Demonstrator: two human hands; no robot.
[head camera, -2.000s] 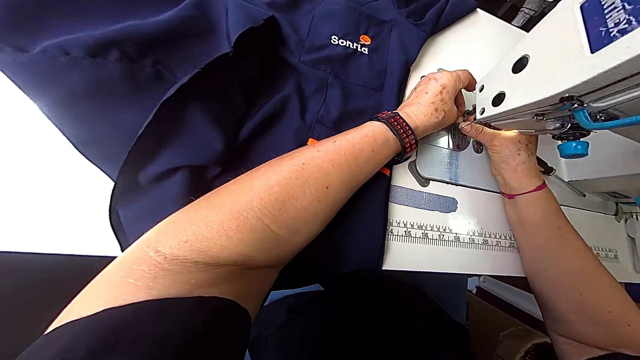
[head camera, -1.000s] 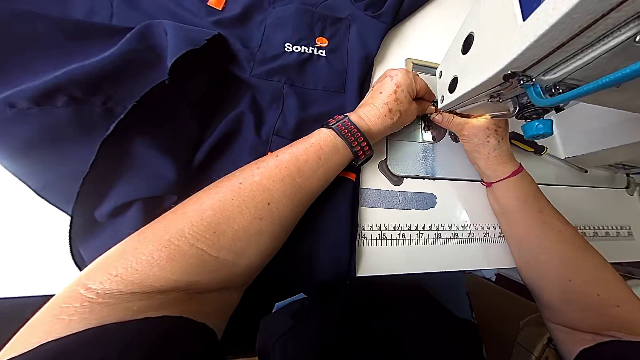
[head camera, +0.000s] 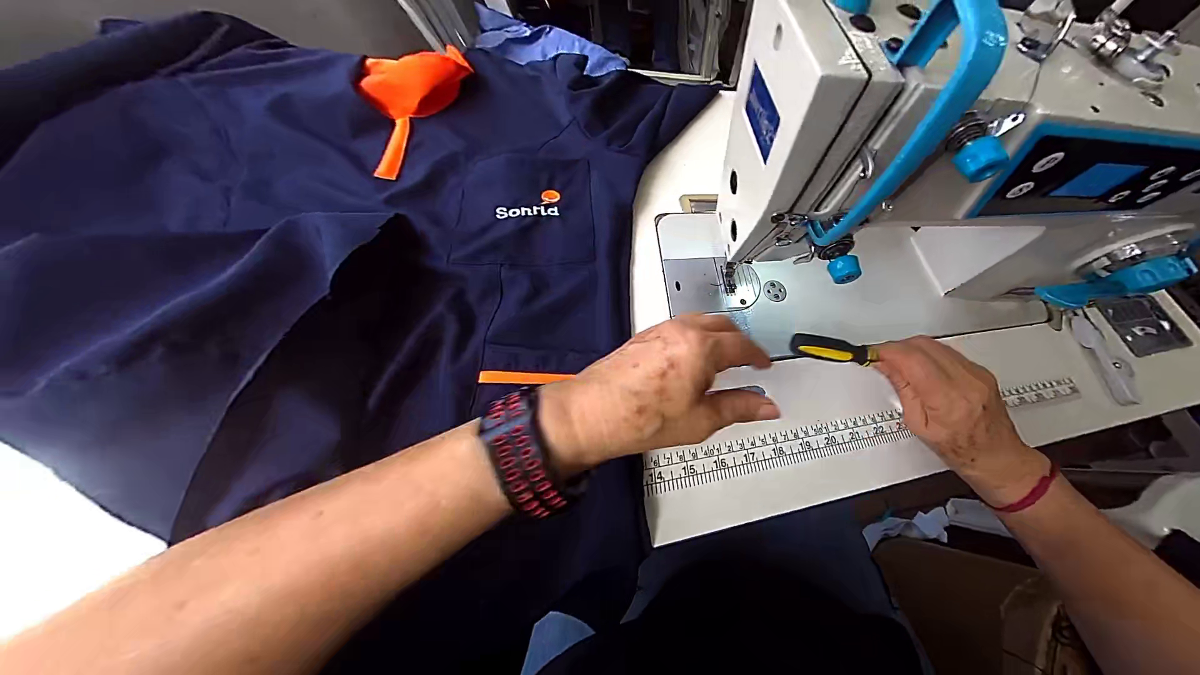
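My right hand (head camera: 952, 403) grips a screwdriver with a black and yellow handle (head camera: 830, 349); the handle's end points left and the rest is hidden by my fingers. Thumb and fingers apart, my left hand (head camera: 661, 384) holds nothing and hovers over the table edge of the sewing machine (head camera: 816, 103). Beyond it are the presser foot and needle area (head camera: 730, 274) above the metal needle plate (head camera: 694, 286). A navy garment (head camera: 544, 309) with an embroidered chest pocket and orange trim lies left of the machine, partly under my left forearm.
A printed ruler strip (head camera: 778, 450) runs along the front of the white table. The machine's blue guard (head camera: 947, 122) and control panel (head camera: 1087, 178) are at the upper right. A small light-coloured tool (head camera: 1106, 361) lies at the table's right. Blue cloth (head camera: 544, 45) sits behind the garment.
Both hands have left the needle area and come toward the front of the table. The screwdriver, which lay behind my right wrist on the machine bed, is now in my right hand. The view has shifted.
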